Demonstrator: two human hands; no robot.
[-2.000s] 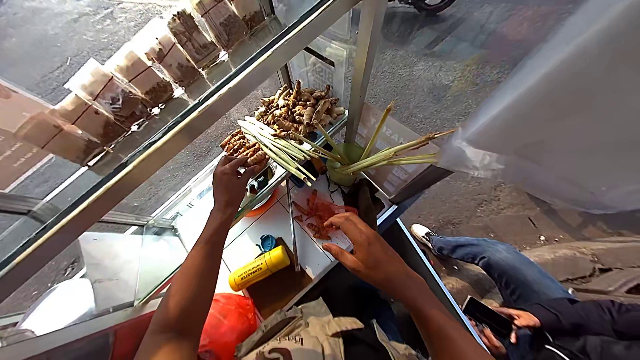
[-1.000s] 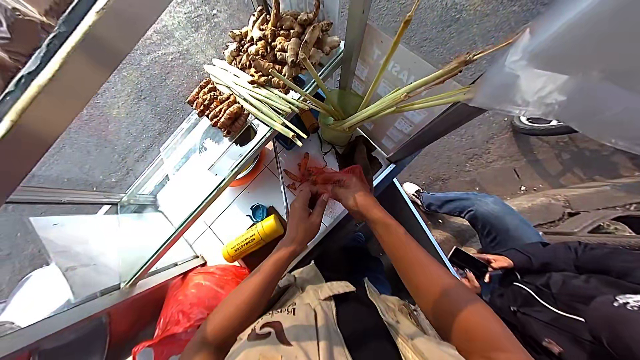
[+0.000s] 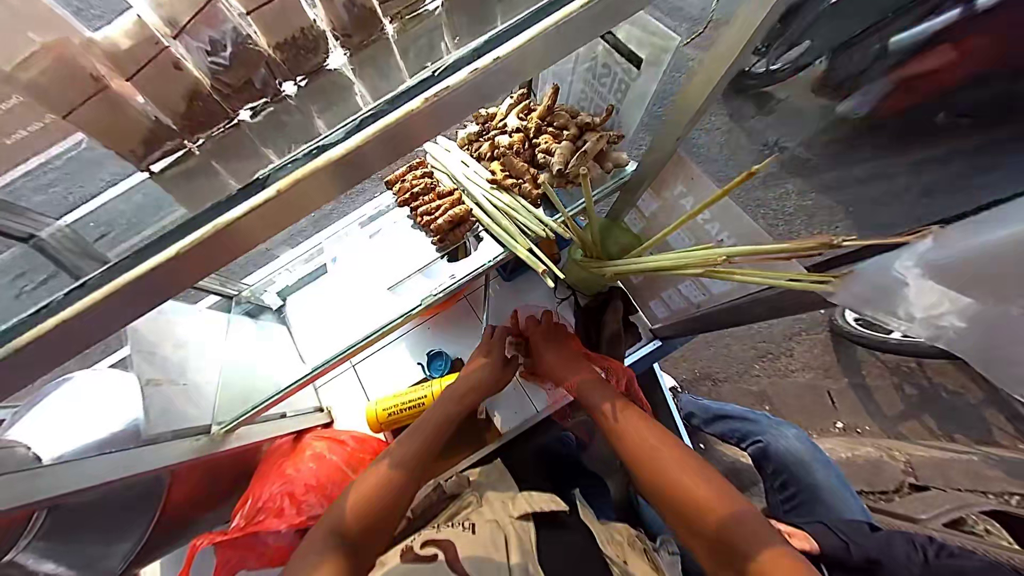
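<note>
My left hand (image 3: 492, 364) and my right hand (image 3: 556, 352) meet over the white tiled counter (image 3: 436, 336), fingers closed on a thin pinkish plastic bag (image 3: 534, 314). Its exact contents are hidden by the fingers. Red netting (image 3: 616, 380) lies beneath and beside my right wrist. Near my left forearm are a yellow cylindrical container (image 3: 408, 402) and a small blue object (image 3: 438, 363). Beyond the hands, lemongrass stalks (image 3: 488, 200) lie between turmeric roots (image 3: 432, 204) and a pile of ginger (image 3: 552, 144). More stalks (image 3: 720, 256) stick out from a green holder (image 3: 588, 270).
A metal frame (image 3: 336, 152) and a glass pane (image 3: 264, 360) border the counter on the left. A red plastic bag (image 3: 312, 480) is at lower left. Clear plastic sheeting (image 3: 944, 280) hangs at right. A person's jeans-covered leg (image 3: 776, 448) is close at lower right.
Two seconds ago my left hand was near the turmeric; it then came down beside my right hand. The reddish pieces seen earlier between the hands are no longer plainly visible. The view has shifted.
</note>
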